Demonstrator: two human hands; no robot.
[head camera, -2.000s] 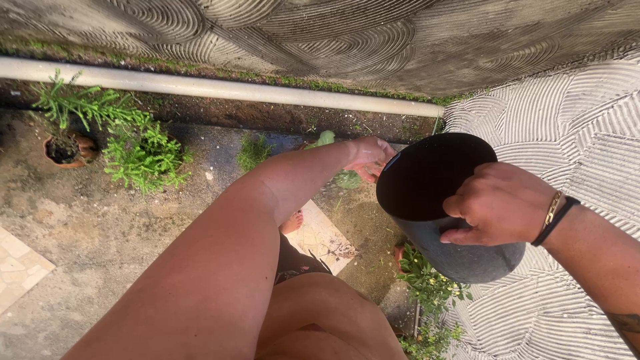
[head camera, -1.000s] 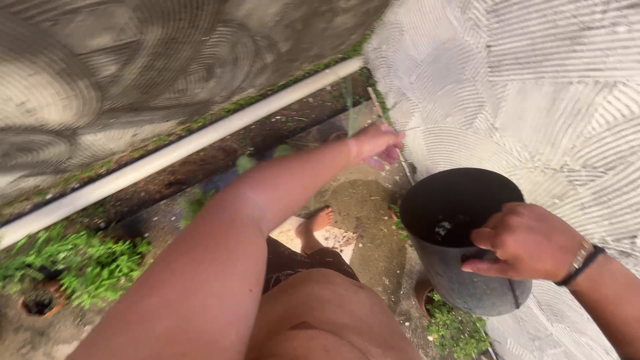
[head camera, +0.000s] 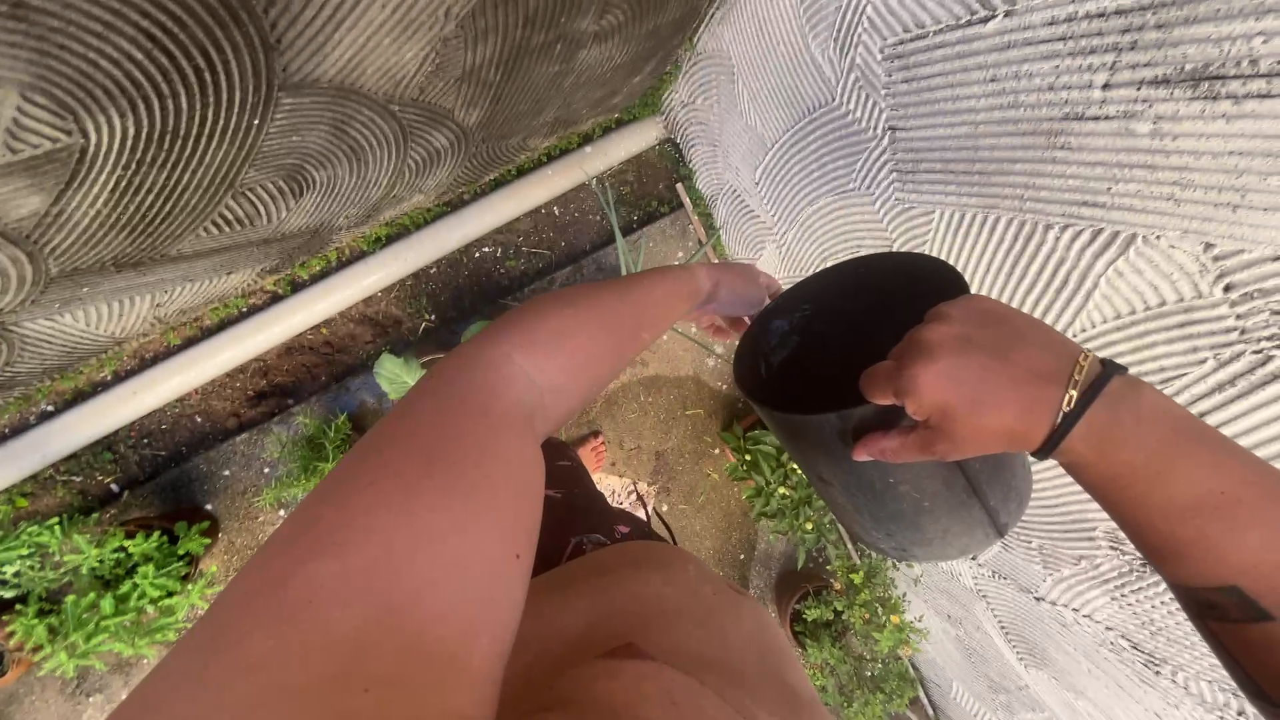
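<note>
A black cylindrical bucket (head camera: 900, 490) is tilted, its dark opening toward the camera. My right hand (head camera: 970, 385), with a gold bracelet and a black band at the wrist, grips its rim, thumb outside and fingers inside. The bucket's contents are too dark to tell. My left hand (head camera: 738, 300) is beside the far left edge of the rim, fingers bent; whether it touches the bucket or holds something small cannot be told. Long thin green leaves (head camera: 618, 235) rise just behind my left forearm.
A white pipe (head camera: 330, 300) runs along a soil strip below a grey textured wall (head camera: 360, 150). A white combed-plaster wall (head camera: 1050, 170) stands at the right. Potted leafy plants (head camera: 860, 630) are below the bucket, and feathery green plants (head camera: 100, 590) at lower left. My bare foot (head camera: 591, 452) is on the ground.
The view has turned and shifted toward the wall corner. My right hand keeps its grip on the bucket. My left hand, apart from the bucket one second ago, is now close beside its rim.
</note>
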